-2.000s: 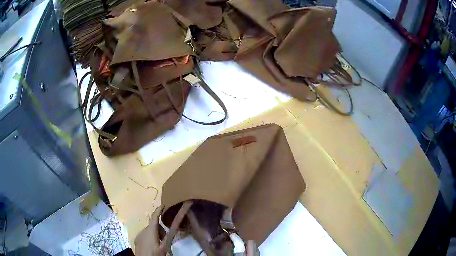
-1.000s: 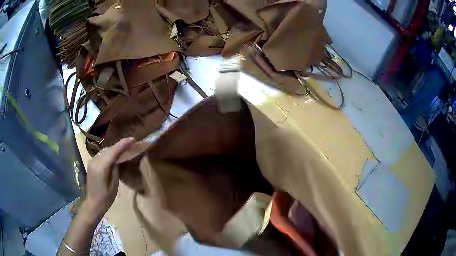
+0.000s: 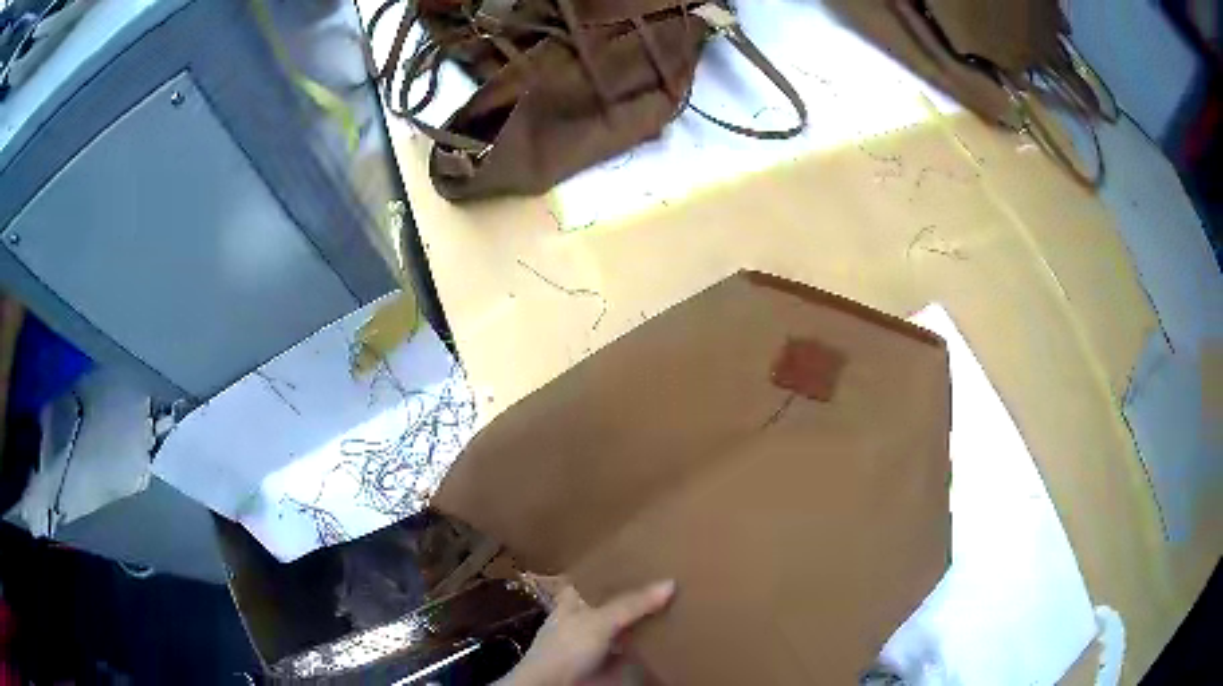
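Note:
A brown bag (image 3: 671,469) lies broad face up in front of me, its folded edge at the upper right. A small red-brown patch (image 3: 809,369) is on the panel, with a thin dark thread below it. My left hand (image 3: 590,637) grips the bag's lower left edge, one digit stretched over the panel and the other fingers partly hidden. My right hand is not in view. Narrow brown straps (image 3: 470,556) show at the bag's left corner.
A brown bag (image 3: 577,121) with looped straps lies behind on a white sheet, another at the upper right. Thread ends (image 3: 402,449) litter a white sheet at left, beside a grey cabinet (image 3: 175,228). A shiny dark edge (image 3: 402,643) is below.
The open bag mouth with its orange-red inside has turned out of view; the flat panel with the patch now faces up. My left hand has moved right and down. The view has shifted down and left.

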